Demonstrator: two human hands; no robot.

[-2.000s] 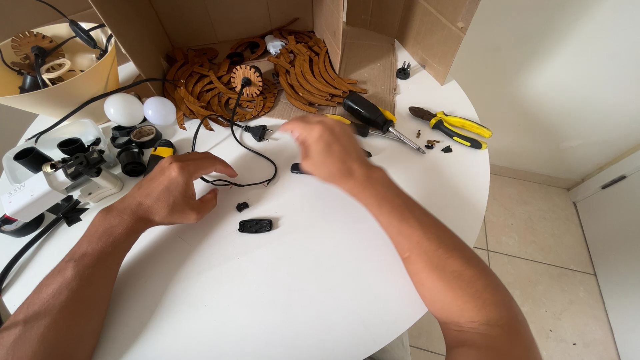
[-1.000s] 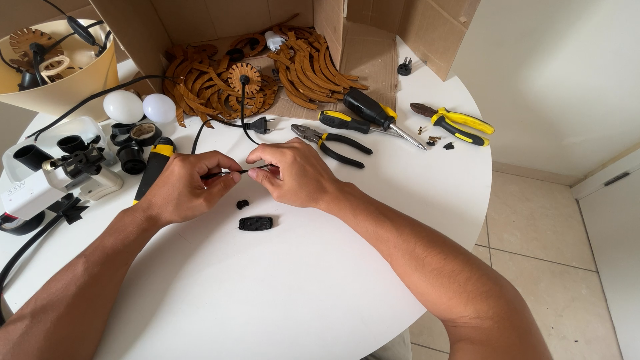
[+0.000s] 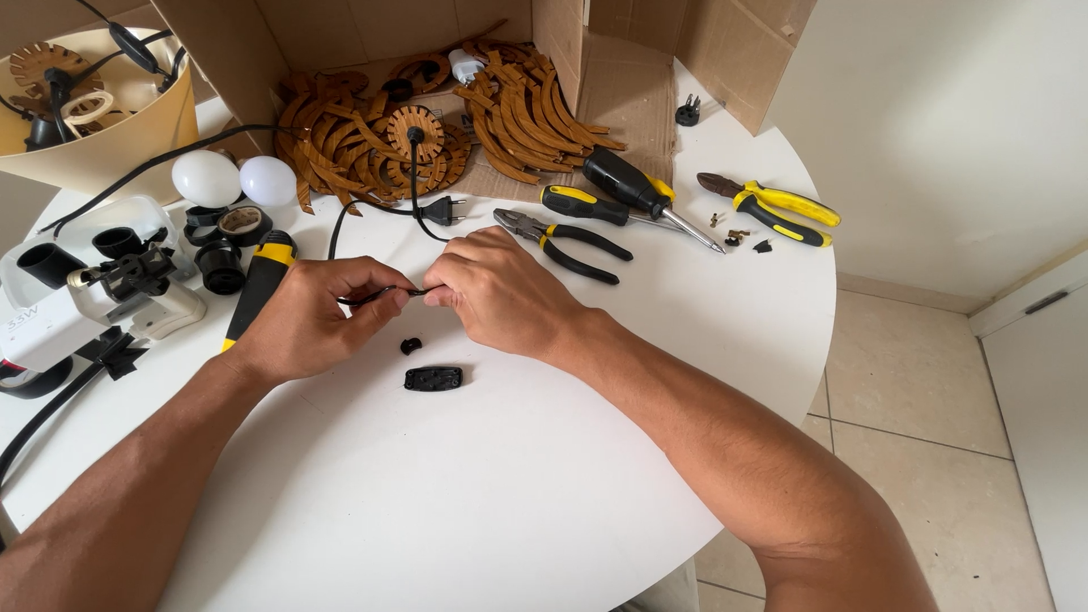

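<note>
My left hand (image 3: 327,314) and my right hand (image 3: 497,293) pinch a thin black electrical cord (image 3: 371,297) between thumbs and fingers, their fingertips nearly touching. Just below them on the white table lie a small black plastic piece (image 3: 410,346) and an opened black inline switch housing half (image 3: 433,378). Behind the hands, a black two-pin plug (image 3: 442,211) rests beside a cord that runs to a slotted wooden disc (image 3: 416,133). Combination pliers (image 3: 563,244) with black handles lie beyond my right hand. What the fingertips cover of the cord is hidden.
A cardboard box (image 3: 629,102) with curved wooden strips (image 3: 527,110) stands at the back. Screwdrivers (image 3: 633,187) and yellow-handled cutters (image 3: 769,208) lie at the right. At the left are bulbs (image 3: 206,178), a lampshade (image 3: 161,119), a black-and-yellow tool (image 3: 259,285) and a white glue gun-like device (image 3: 51,327).
My right hand has come back from over the pliers to meet my left hand at the cord. The left hand's fingers, apart two seconds ago, have closed on the cord.
</note>
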